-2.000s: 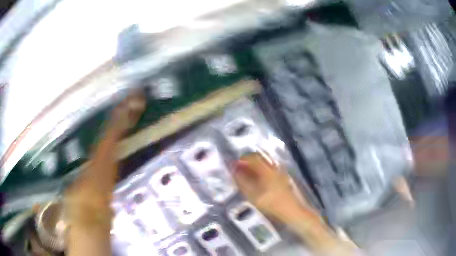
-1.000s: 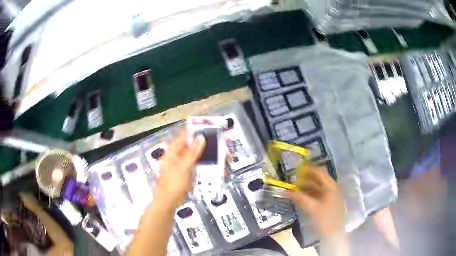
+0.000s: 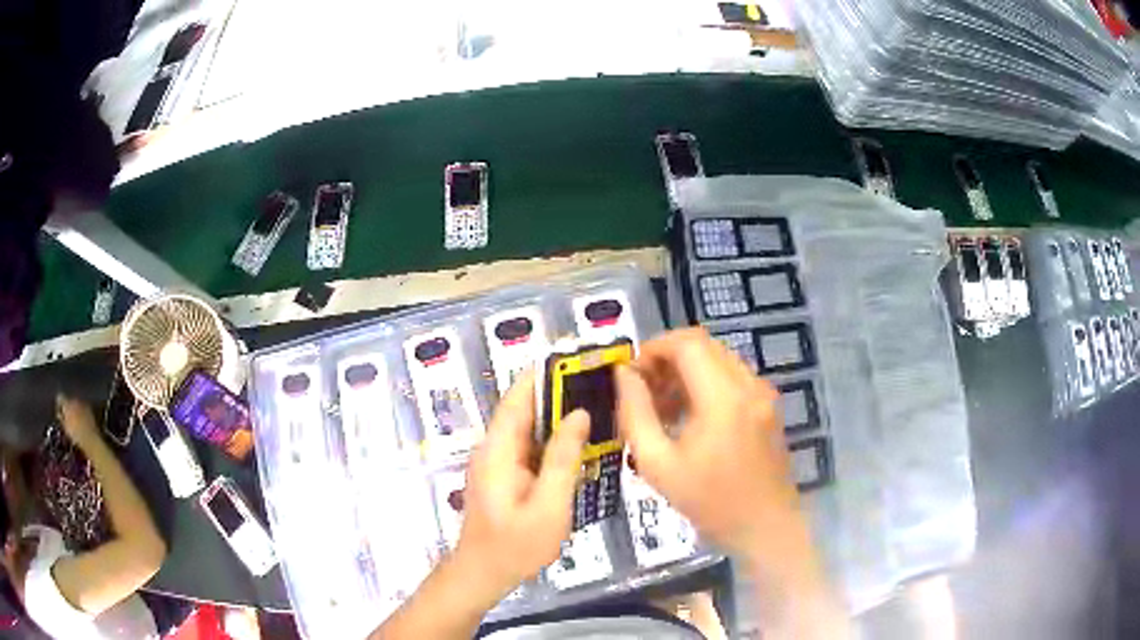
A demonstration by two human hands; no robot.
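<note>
A phone with a bright yellow screen surround and black keypad (image 3: 588,431) is held upright over the near tray. My left hand (image 3: 519,481) grips its left side and lower part, thumb on the front. My right hand (image 3: 706,431) has its fingertips at the phone's upper right edge; the contact is partly hidden. The clear blister tray (image 3: 319,500) below holds two rows of white phone backs with dark ovals. The grey tray (image 3: 875,375) to the right holds a column of dark-framed front housings (image 3: 750,293), partly hidden by my right hand.
The green conveyor (image 3: 400,138) carries spaced phone bodies (image 3: 466,206). Stacked clear trays (image 3: 963,63) stand at upper right. At left are a small fan (image 3: 173,350), a lit smartphone (image 3: 213,413), loose phone bodies (image 3: 238,523) and another person's arm (image 3: 119,525). More phones lie far right.
The yellow-edged front cover, apart in my right hand one second ago, now sits on the phone in my left hand. My right hand has moved left to the phone.
</note>
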